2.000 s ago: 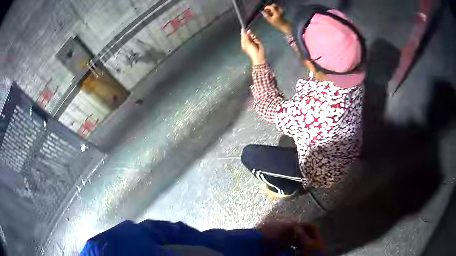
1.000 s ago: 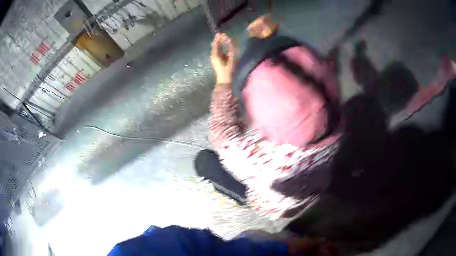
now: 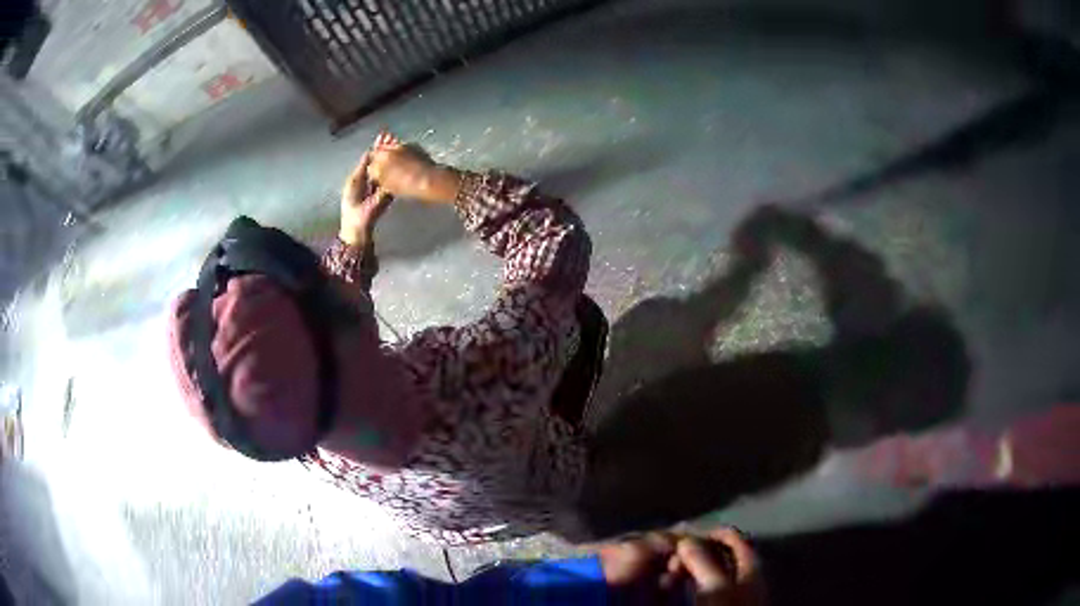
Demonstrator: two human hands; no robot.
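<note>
My left hand (image 3: pixel 693 562) is at the bottom edge, partly cut off, at the end of a blue sleeve (image 3: pixel 474 582). Its fingers look curled, but blur and dim light hide whether anything is in them. My right hand is out of the picture. No work piece shows at my left hand. A dark perforated metal panel (image 3: pixel 397 47) with slotted holes is at the top, cut off by the edge and well away from my left hand.
A person (image 3: pixel 474 403) in a pink cap and red-and-white patterned top is directly in front of me, both hands together near the panel's lower corner. Their shadow falls right on the grey floor (image 3: pixel 663 130). A reddish strip (image 3: pixel 983 450) lies at the right. Strong glare is at left.
The view has shifted. The person now appears further left, with both hands brought together below the perforated panel, which has come into view at the top. My left hand shows more clearly.
</note>
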